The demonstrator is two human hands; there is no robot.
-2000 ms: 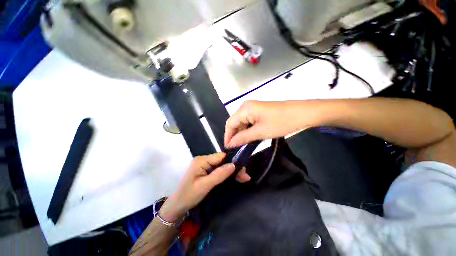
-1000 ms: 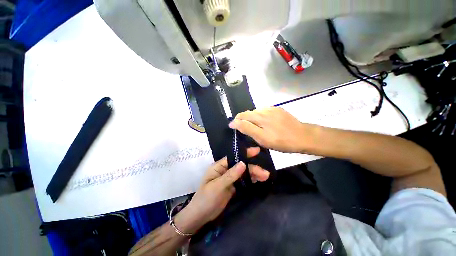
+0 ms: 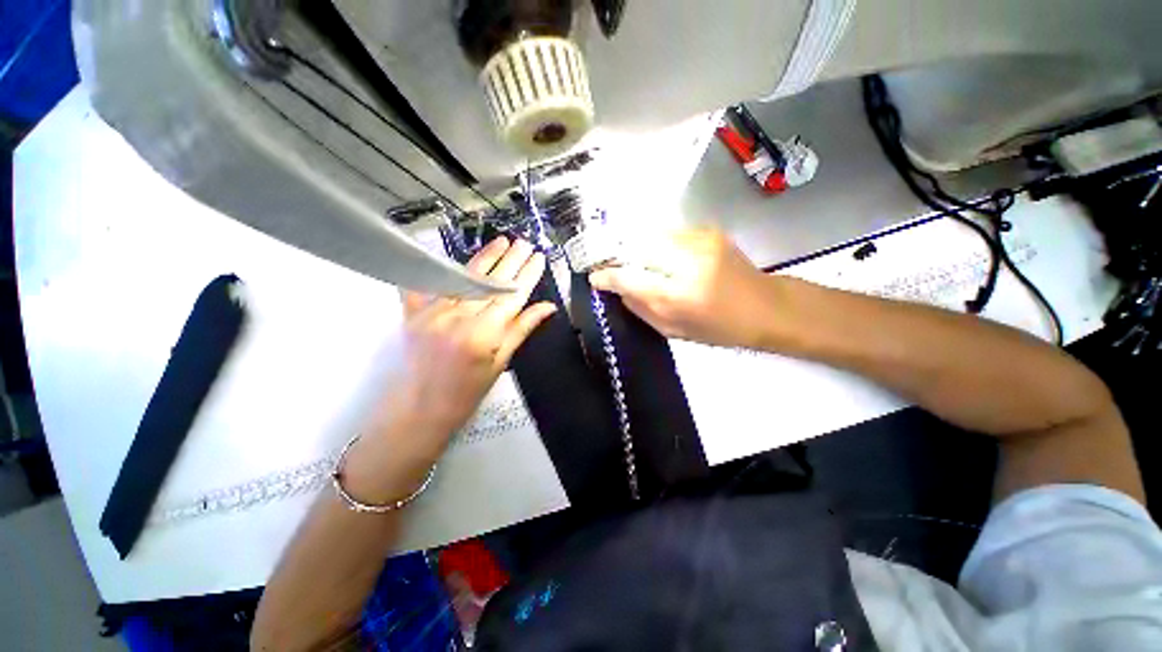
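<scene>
A black fabric panel (image 3: 548, 395) runs from the presser foot and needle (image 3: 542, 229) down over the table's front edge. A zipper chain (image 3: 616, 376) shows as a silvery speckled line along it. My left hand (image 3: 478, 325) lies spread on the panel's left side, fingertips close to the presser foot. My right hand (image 3: 688, 290) pinches the zipper at the panel's right side, just below the needle area. The right fingers are partly washed out by the lamp's glare.
The machine head (image 3: 319, 178) with a cream ribbed dial (image 3: 538, 96) overhangs the work. Red-handled snips (image 3: 765, 155) lie on the bed at right. A black strip (image 3: 176, 408) lies on the table at left. Black cords (image 3: 949, 204) and a black heap with silvery ends (image 3: 1128, 248) are at right.
My left hand has moved from the lower end of the zipper up to the panel beside the presser foot. My right hand has moved slightly up towards the needle. The zipper chain now lies extended downwards.
</scene>
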